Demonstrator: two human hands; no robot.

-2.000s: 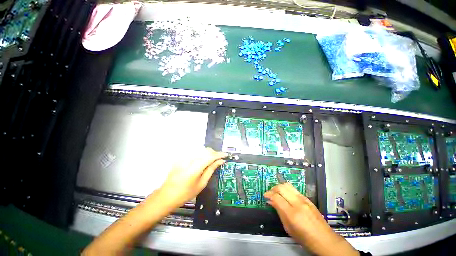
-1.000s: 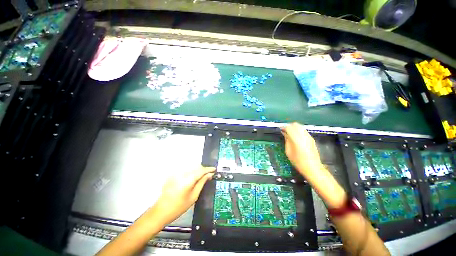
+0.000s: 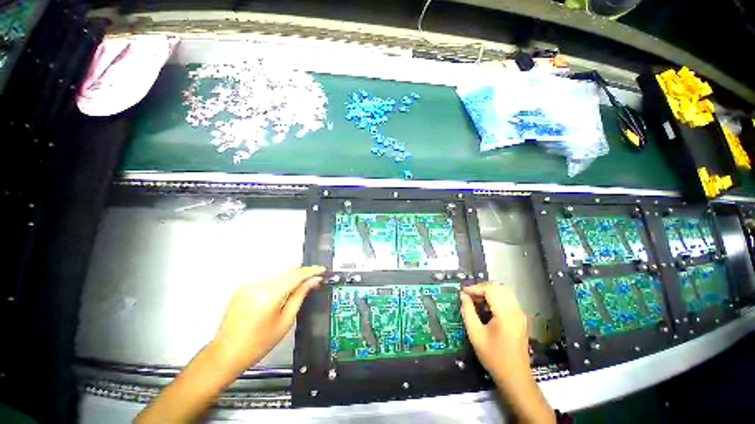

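A black pallet [image 3: 394, 276] lies on the rails in front of me and holds green printed circuit boards [image 3: 377, 325] in two rows. My left hand [image 3: 257, 310] has its fingertips at the pallet's left edge, by the middle bar. Its fingers are close together; whether it holds anything is hidden. My right hand [image 3: 503, 331] has thumb and forefinger bent toward each other at the upper right corner of the lower boards. Anything between those fingertips is too small to tell. Blue components [image 3: 370, 110] and whitish components [image 3: 258, 105] lie loose on the green shelf.
More pallets with boards [image 3: 617, 302] stand at right on the line. A clear bag of blue components [image 3: 534, 114], a black-handled tool [image 3: 627, 124] and black bins of yellow components [image 3: 685, 93] are behind. A pink-white cloth [image 3: 124, 74] lies at the upper left, beside black stacked pallets [image 3: 41, 199].
My right hand has moved from the lower boards up to the pallet's back edge near the shelf, then back down to the lower boards' right edge. My left hand stays by the pallet's left edge.
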